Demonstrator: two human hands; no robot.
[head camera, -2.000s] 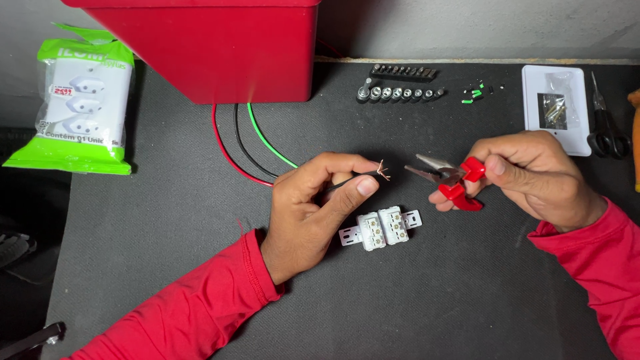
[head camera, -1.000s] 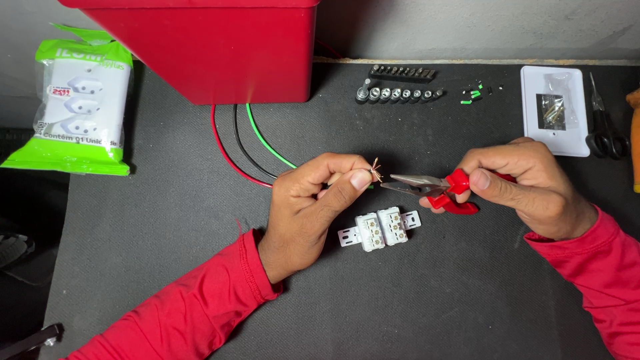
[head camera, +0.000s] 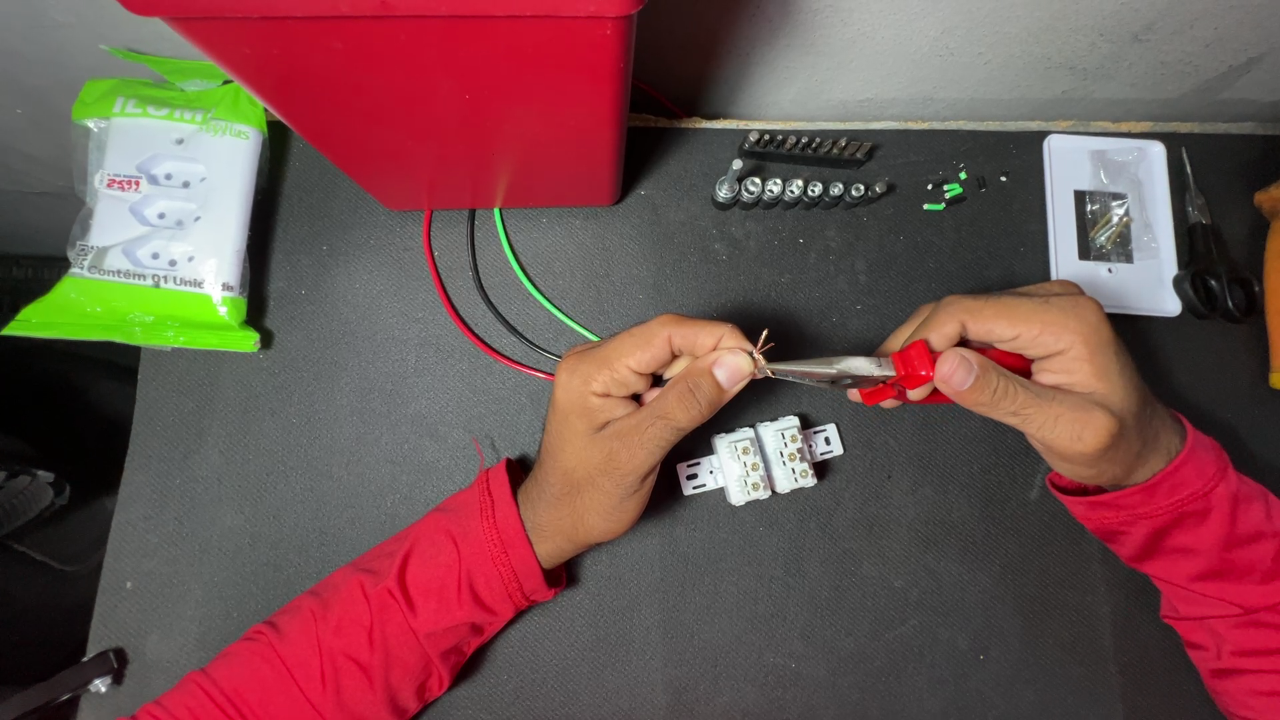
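Note:
My left hand (head camera: 640, 420) pinches the wires near their bared, splayed copper ends (head camera: 763, 352) between thumb and fingertips. A red wire (head camera: 445, 300), a black wire (head camera: 483, 290) and a green wire (head camera: 530, 285) run from under the red bin to this hand. My right hand (head camera: 1040, 380) grips red-handled long-nose pliers (head camera: 840, 371), whose nearly closed tips touch the copper strands. How many strands the jaws hold I cannot tell. Below the hands, two white socket modules (head camera: 765, 460) with brass-coloured screws sit on a white mounting frame (head camera: 700, 475) on the black mat.
A red bin (head camera: 480, 110) stands at the back. Left of it lies a packaged outlet plate (head camera: 160, 210). Behind my hands are sockets (head camera: 800, 192), driver bits (head camera: 805, 147) and insulation scraps (head camera: 950, 190). A white cover plate (head camera: 1110, 280) and black-handled scissors (head camera: 1215, 280) lie at the back right.
The pliers in my right hand have moved left to the copper ends; two seconds ago they were apart from them with jaws spread. Their jaws have closed further. My left hand has barely moved.

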